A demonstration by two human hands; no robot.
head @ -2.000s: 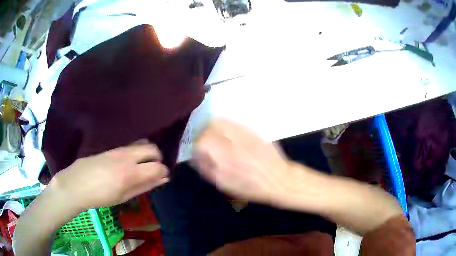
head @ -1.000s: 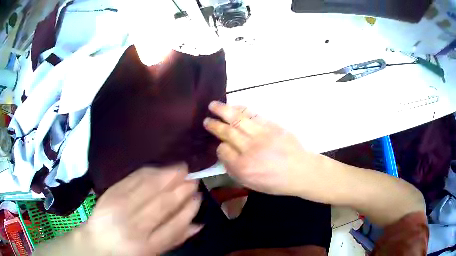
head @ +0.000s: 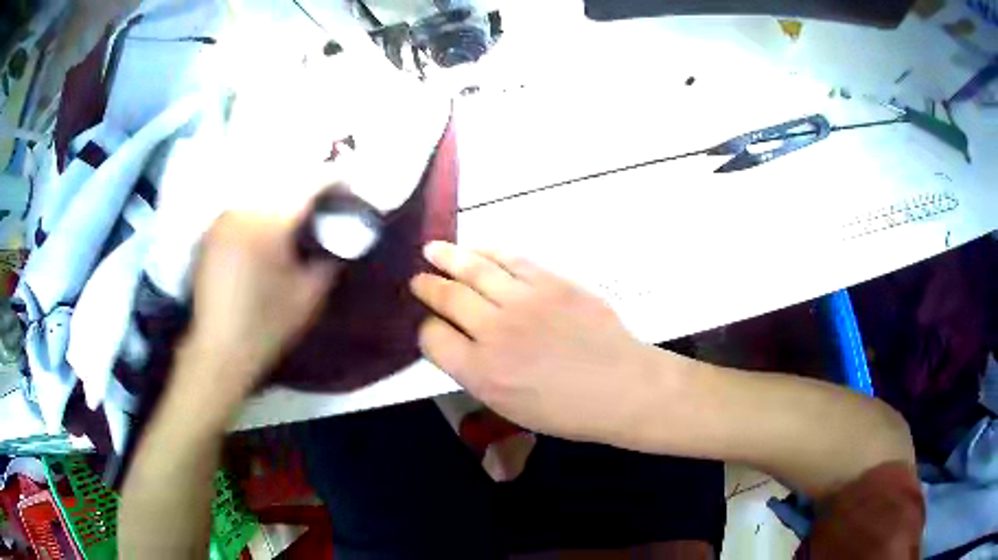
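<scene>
The maroon panel (head: 367, 345) lies on the white table near its front edge, and its narrow upper tip reaches toward the needle area. My left hand (head: 257, 290) is blurred and grips a folded-up part of the maroon panel near its fingertips, with a light patch showing in the fold. My right hand (head: 492, 328) rests with fingers spread, fingertips on the panel's right edge, not gripping it. Glare hides the presser foot and the cloth around it.
Thread snips (head: 772, 142) lie at right on a dark cord. The garment bundle (head: 66, 268) of light cloth is heaped at left. A green basket (head: 93, 509) is at lower left and a blue basket rim (head: 848, 339) at right. A table ruler (head: 903, 216) is at right.
My left hand has moved up and left and folded back part of the maroon panel. My right hand has shifted slightly left and down, still at the panel's right edge.
</scene>
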